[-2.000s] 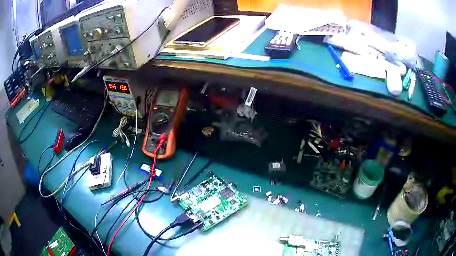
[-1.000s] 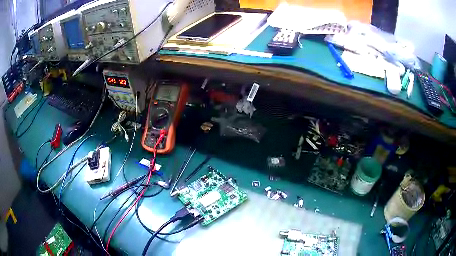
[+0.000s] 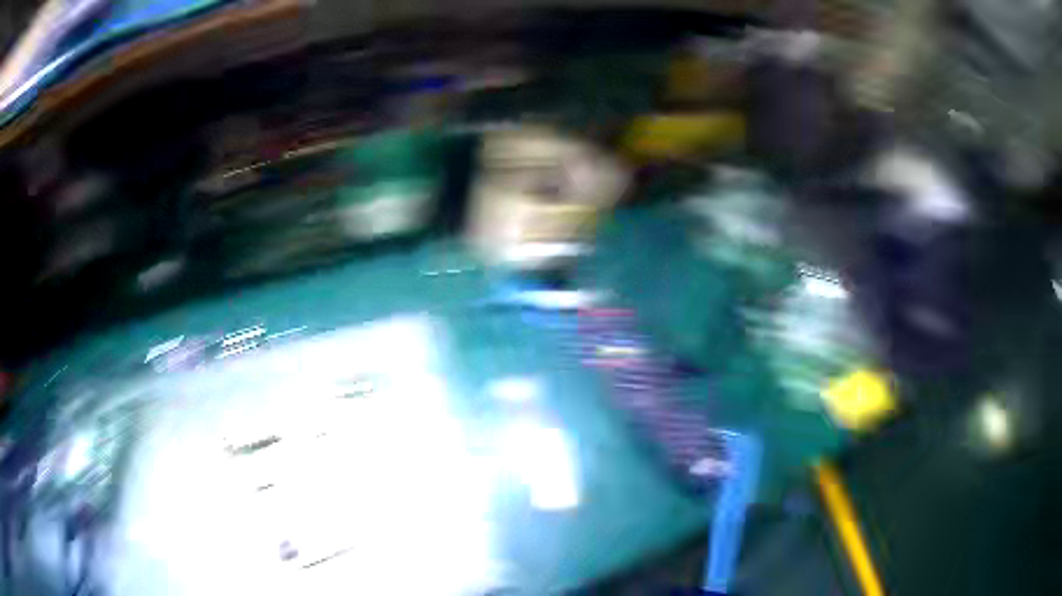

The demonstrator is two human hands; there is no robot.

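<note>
The view is strongly blurred, and neither of my hands can be made out. A bright, washed-out work mat (image 3: 408, 466) lies on the green bench in front of me. Small dark marks show on it, too smeared to identify. A blurred greenish-white shape, perhaps a circuit board (image 3: 82, 448), is at the far left. A long dark remote control (image 3: 652, 390) with many buttons lies right of the mat.
Behind the mat stand a green-white tub (image 3: 390, 186) and a cream roll-like container (image 3: 542, 198). A blue strip (image 3: 731, 506) is at the bench's right edge. Blurred pale items and a yellow object (image 3: 859, 398) lie at right. A yellow line (image 3: 848, 530) marks the dark floor.
The camera has swung to the right and blurred. The multimeter, power supply and oscilloscope have left the view. The remote control beside the mat and the floor at right have come in.
</note>
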